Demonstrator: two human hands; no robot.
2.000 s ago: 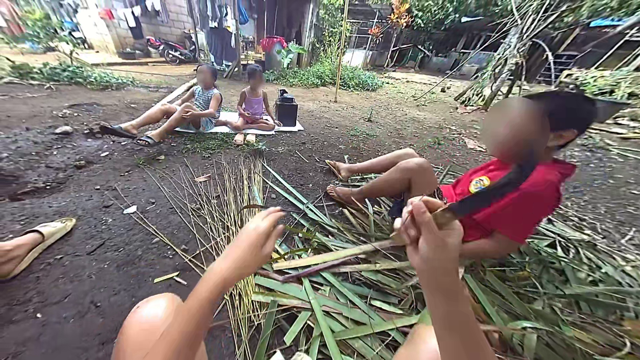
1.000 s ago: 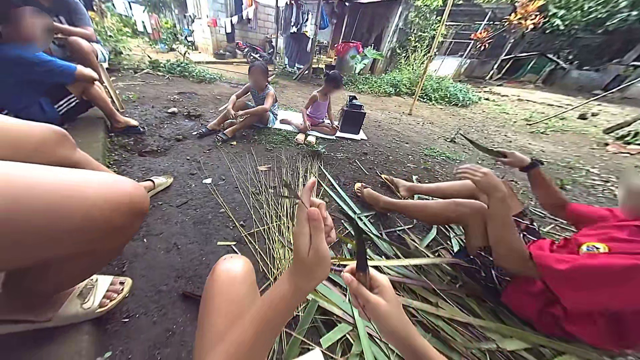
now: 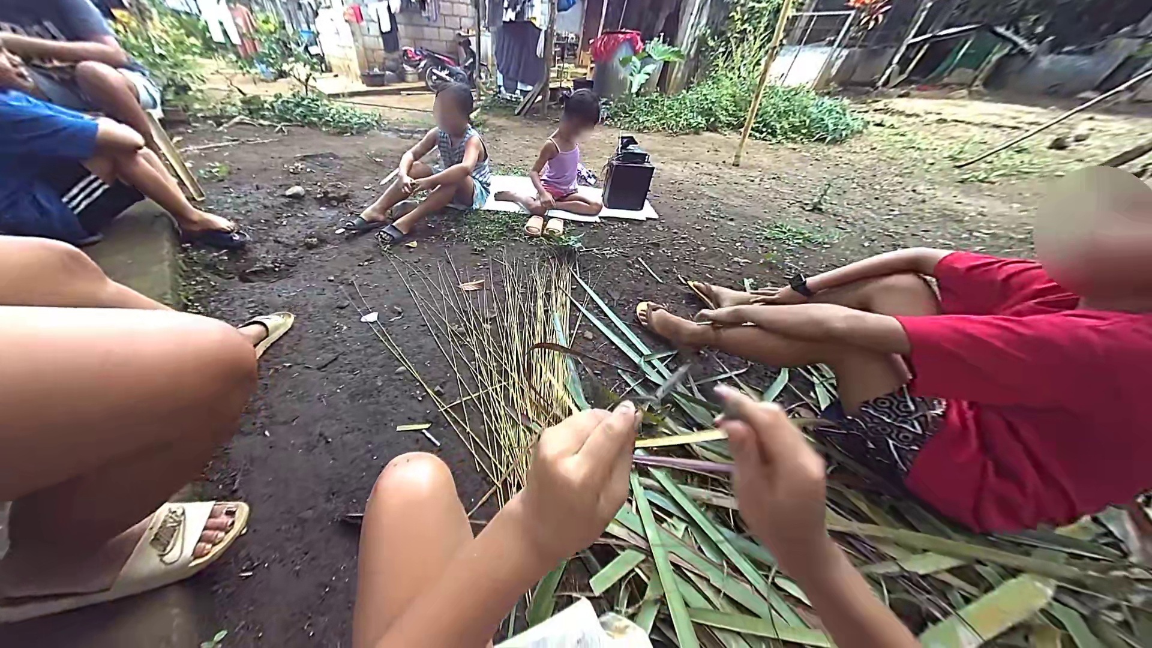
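My left hand is closed with thumb and forefinger pinched together, and a thin, dark, curved leaf strip seems to run to its fingertips. Right of it is my right hand, raised with curled fingers and blurred; whether it grips anything is unclear. A grey, blade-like shape shows just beyond the fingertips, blurred. Between the hands, a pale green strip lies above a purplish one. Under and beyond them spread cut long green leaves and a fan of thin yellowish leaf ribs.
A person in a red shirt sits close on the right. Bare legs and a sandalled foot are close on the left, with seated people behind. Two people sit ahead by a white mat and a black box-like speaker.
My hands have moved apart. The dark knife upright in my right hand a second ago is not plainly seen there now. The person in red has lowered a raised blade and rests both hands near the shins.
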